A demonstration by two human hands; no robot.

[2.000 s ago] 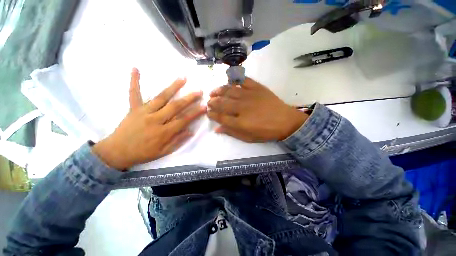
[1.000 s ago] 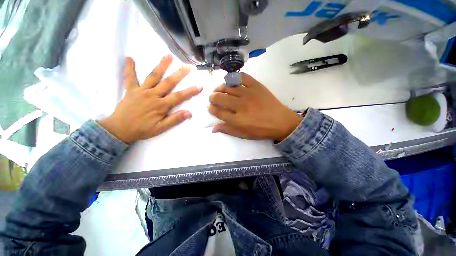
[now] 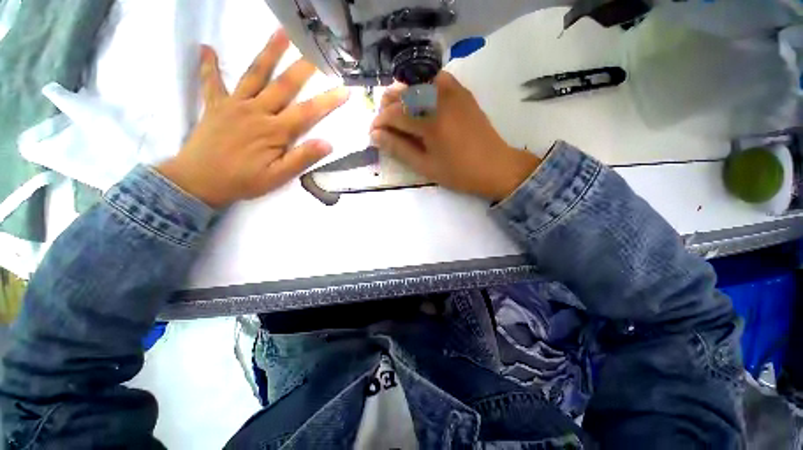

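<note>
White fabric (image 3: 154,97) lies left of the needle area (image 3: 371,95), so bright that its edges blend into the white table. My left hand (image 3: 251,136) lies flat on it, palm down, fingers spread, fingertips pointing to the presser area. My right hand (image 3: 453,141) is just right of the needle, with curled fingers partly behind a small grey knob under the machine head (image 3: 493,13). Whether those fingers grip the cloth edge is hidden. A dark curved slot (image 3: 321,189) and a thin seam line show in the bed between my hands.
Black thread snips (image 3: 577,83) lie right of the needle. A green round object (image 3: 754,174) sits at the right edge. A measuring strip (image 3: 370,286) runs along the front edge. Grey-green fabric (image 3: 53,53) is at far left, a blue crate (image 3: 766,316) below right.
Both hands have moved forward, away from me, and the white fabric has shifted forward, uncovering the curved slot and seam line. The camera view has also shifted slightly.
</note>
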